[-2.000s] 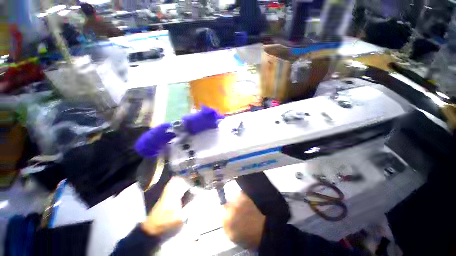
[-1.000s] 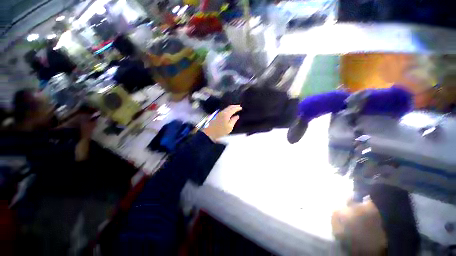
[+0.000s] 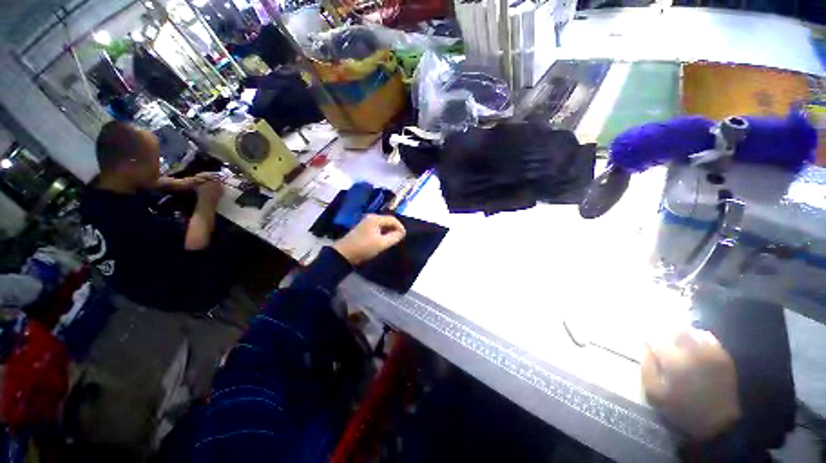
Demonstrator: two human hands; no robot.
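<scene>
My left hand (image 3: 371, 239) is on a flat black fabric panel (image 3: 409, 256) at the left part of the table edge, fingers curled at its upper left corner. My right hand (image 3: 693, 380) is at the right, below the needle area, blurred and washed out by bright light; whether it holds anything is unclear. A narrow black fabric piece (image 3: 759, 362) lies right of it. The white sewing machine head (image 3: 730, 188) stands above, with a purple fluffy roll (image 3: 666, 145) on top and a grey oval disc (image 3: 604, 193) at its left.
A crumpled black fabric pile (image 3: 516, 167) lies behind. A blue bundle (image 3: 360, 204) is beyond my left hand. A printed ruler (image 3: 507, 354) runs along the front table edge. At the left a person (image 3: 149, 226) sits by a cream machine (image 3: 254, 149). A cardboard box (image 3: 362, 95) stands behind.
The view has swung left. My left hand has moved from the needle area to the left, then down from near the black pile onto the black panel. My right hand stays near the needle area.
</scene>
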